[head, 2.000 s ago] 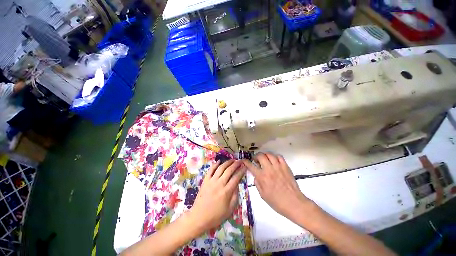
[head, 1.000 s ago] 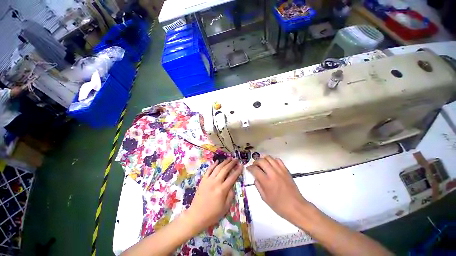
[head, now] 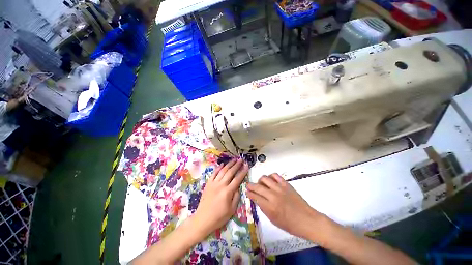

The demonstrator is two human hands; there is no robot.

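A floral garment piece (head: 171,176) lies on the white table left of and under the head of the worn cream sewing machine (head: 310,111). Its right edge runs from the presser foot (head: 248,158) toward the table front. My left hand (head: 222,191) lies flat on the cloth, fingertips just left of the presser foot. My right hand (head: 277,199) is at the cloth's right edge, a little in front of the foot, fingers curled with thumb and forefinger at the edge. The needle tip is too small to make out.
Blue crates (head: 187,59) stand on the floor behind the table. A blue basket (head: 297,13) with scraps and a red basket (head: 419,14) are at the back. A blue bin (head: 103,106) with clear plastic stands left, past yellow-black floor tape (head: 111,178). A person's arm shows far left.
My right hand has moved back from the presser foot toward the table front along the cloth edge. My left hand stays near the foot. The view has shifted slightly.
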